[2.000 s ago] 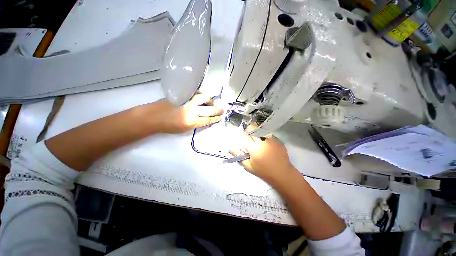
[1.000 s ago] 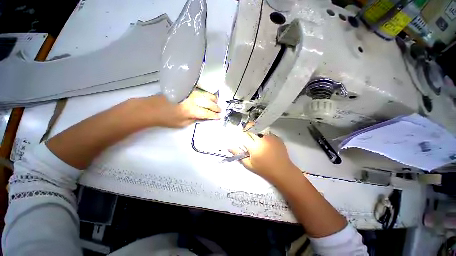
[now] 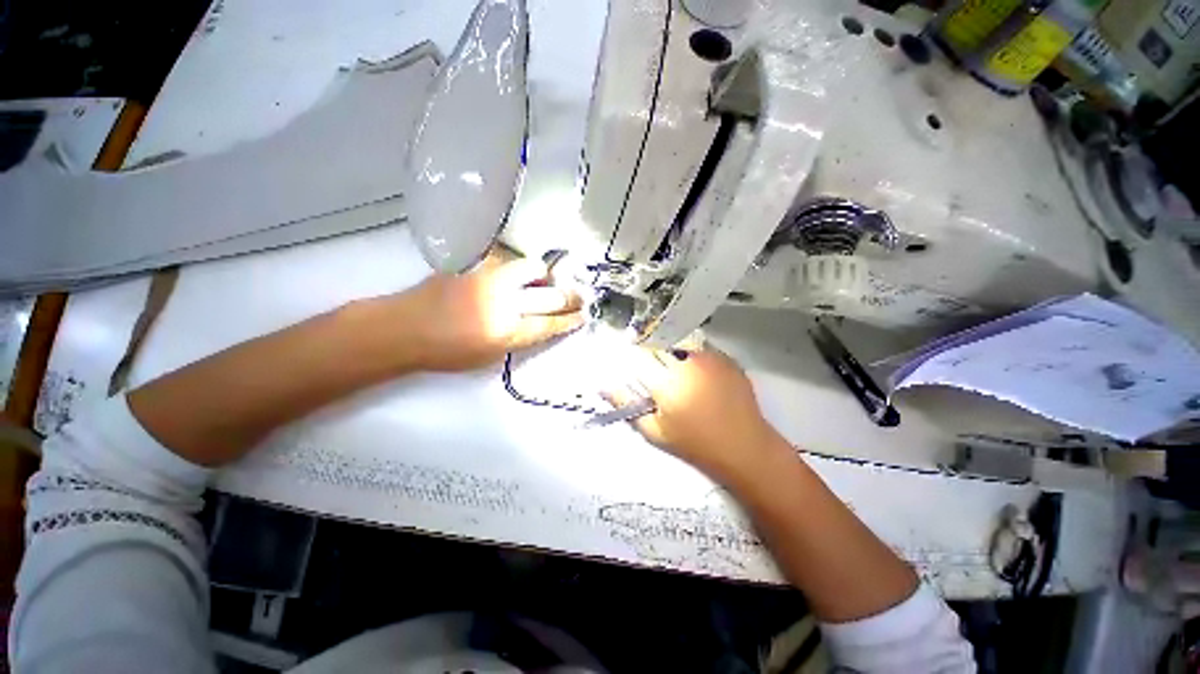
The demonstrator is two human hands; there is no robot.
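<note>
The presser foot and needle area (image 3: 616, 306) of the off-white lockstitch machine (image 3: 790, 145) is under a strong glare. My left hand (image 3: 494, 313) lies flat just left of the foot, a small dark edge of material showing above its fingers. My right hand (image 3: 691, 395) is just right of and below the foot, with a thin silver pointed tool (image 3: 619, 415) held in its fingers. Any cloth at the fingertips is washed out by the light. The dark outline of the needle plate (image 3: 526, 392) curves between the hands.
Stacked pale curved panels (image 3: 237, 198) lie at the left. The oval lamp shade (image 3: 470, 145) hangs over my left hand. A dark slim tool (image 3: 855, 375) and paper sheets (image 3: 1053, 369) lie right of the needle. A narrow tan strip (image 3: 142, 329) is at the left; a yellow-labelled bottle (image 3: 1013, 46) stands behind.
The view has shifted slightly, so the machine and lamp sit further left. My left hand has moved a little down, and more dark material edge shows above it. My right hand stays by the foot with the tool.
</note>
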